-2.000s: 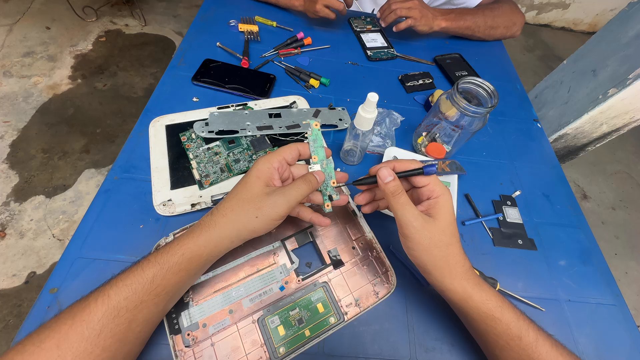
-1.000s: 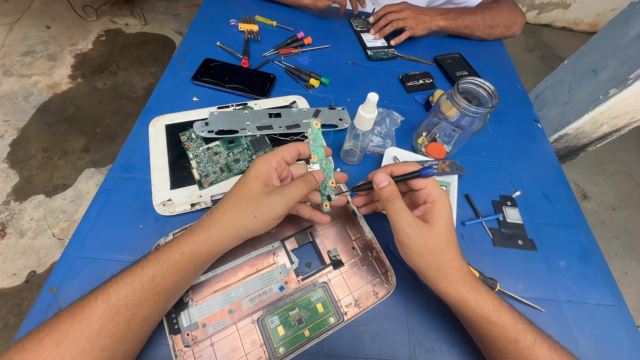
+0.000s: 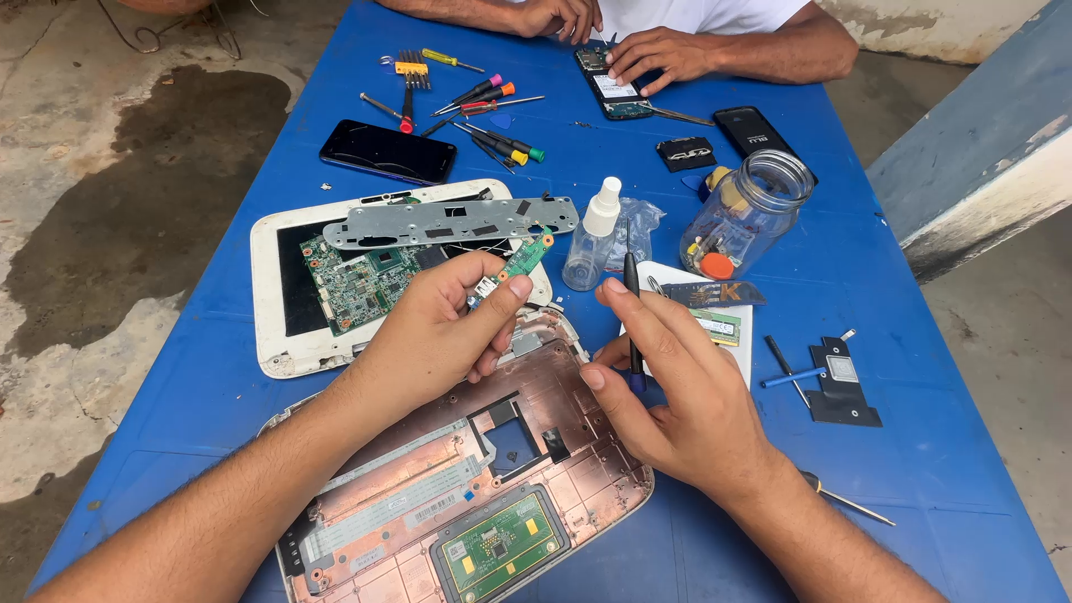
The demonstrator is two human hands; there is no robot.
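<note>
My left hand [image 3: 456, 322] pinches a narrow green circuit board [image 3: 526, 258] with a metal port, above the upper edge of a copper-coloured laptop casing [image 3: 578, 402]. A dark screwdriver [image 3: 631, 310] stands nearly upright, tip up, between the thumb and fingers of my right hand [image 3: 678, 377]. The casing holds a green touchpad board [image 3: 500, 544] and flat ribbon cables. Beyond my left hand, a white-framed screen part [image 3: 272, 285] carries a green motherboard [image 3: 360, 280] and a grey metal plate [image 3: 461, 219]. Beside my right hand lies a white tray [image 3: 741, 364] with a memory module [image 3: 716, 327].
A clear spray bottle [image 3: 589, 243] and a glass jar [image 3: 749, 218] stand beyond my hands. Several screwdrivers [image 3: 494, 142] and a black phone [image 3: 388, 152] lie farther left. Across the table, a person's hands [image 3: 662, 59] touch an opened phone [image 3: 615, 88]. A screwdriver [image 3: 854, 502] lies right of my forearm.
The narrow board in my left hand has turned from hanging downward to slanting up and right. The screwdriver in my right hand has swung from pointing at the board to upright.
</note>
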